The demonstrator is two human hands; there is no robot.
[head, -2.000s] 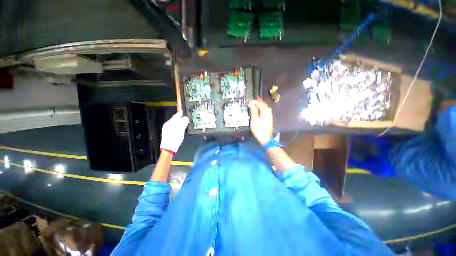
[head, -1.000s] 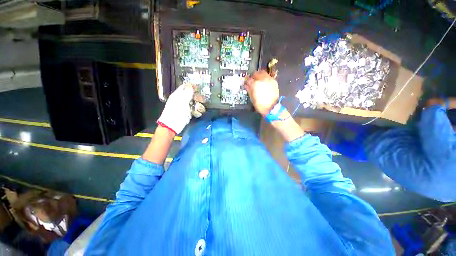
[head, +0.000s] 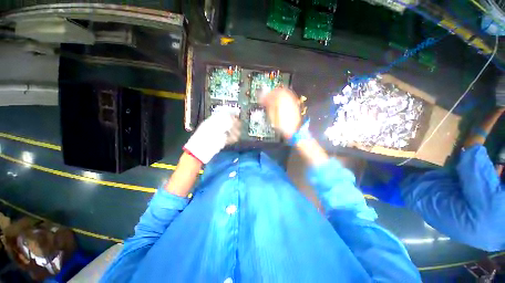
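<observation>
A dark solder pallet lies on the bench in front of me and holds green circuit boards in a two-by-two layout. My left hand, in a white glove with a red cuff, is over the lower left board and partly hides it. Its fingers are blurred, and whether they hold something cannot be told. My right hand, bare with a blue wrist strap, is over the right side of the pallet, its fingertips at the upper right board. It is blurred too, and its grip cannot be told.
A cardboard box with a heap of silver metal parts is at the right. A small brass-coloured piece lies beside my right hand. Green boards lie beyond the bench. A blue coiled cord crosses above the box. Another person's blue sleeve is at far right.
My left hand has moved from the pallet's left edge onto the lower left board. My right hand has moved from the lower right board up to the upper right one. The camera view has shifted.
</observation>
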